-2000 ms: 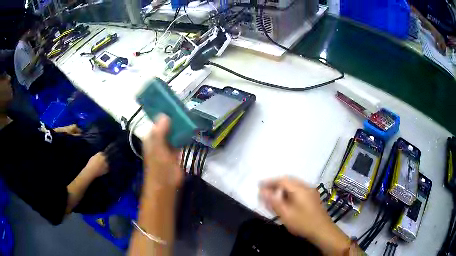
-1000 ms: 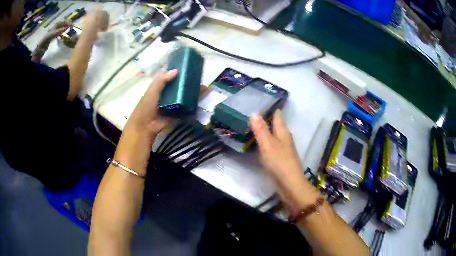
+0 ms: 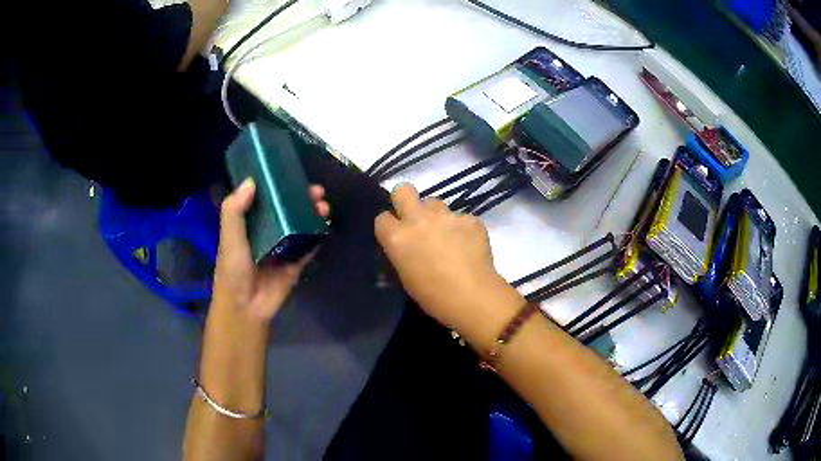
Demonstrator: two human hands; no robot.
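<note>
My left hand (image 3: 261,270) holds a closed dark green power bank (image 3: 275,191) upright, off the table's front edge. My right hand (image 3: 441,248) is beside it at the table edge, its fingers curled near black power bank cables (image 3: 473,185). Whether it pinches a cable plug is hidden. The cables run from two open power banks, one with a white label (image 3: 513,93) and one with a green shell (image 3: 576,131) partly over it.
More open power banks (image 3: 689,216) lie at the right, with black cables towards the front edge. A blue tester housing (image 3: 720,158) with a red board (image 3: 673,101) lies behind them. A person in dark clothes (image 3: 117,99) and a blue stool (image 3: 148,248) are at the left.
My left hand has lowered the green power bank beyond the table edge. My right hand has left the green-shelled open unit and moved to the cable ends. The view has turned downwards.
</note>
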